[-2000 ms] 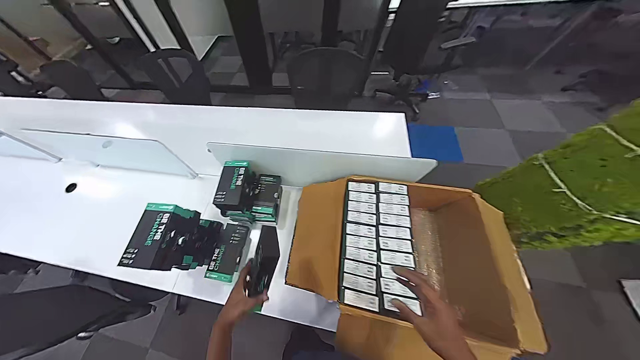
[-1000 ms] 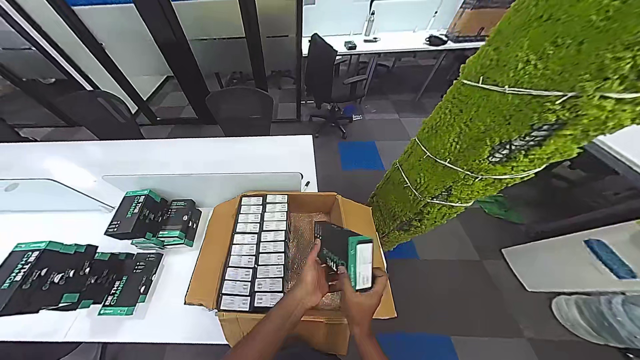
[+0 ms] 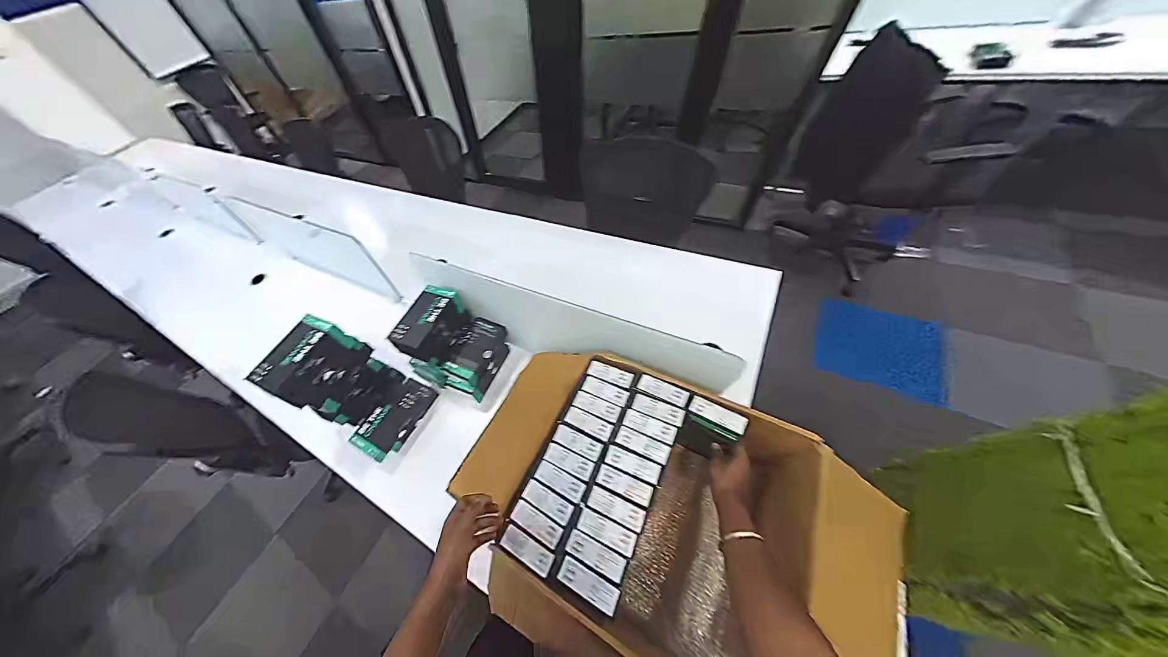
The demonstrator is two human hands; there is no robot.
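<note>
A large open cardboard carton holds two full rows of small black boxes with white labels. Down inside it, my right hand grips a black and green box at the far end, beside the second row. Bubble wrap lines the carton floor next to the rows. My left hand rests on the carton's near left edge, by its side flap, with no box in it. More black and green boxes lie on the white desk, and others are stacked near the glass divider.
The long white desk carries low glass dividers. Office chairs stand behind it and another on the near left. A green moss-like surface wound with cord is close on the right. A blue carpet tile lies beyond the carton.
One second ago both hands held a black and green box over the carton. Now my right hand has a box down inside, and my left hand has moved to the carton's left edge. The view has swung left.
</note>
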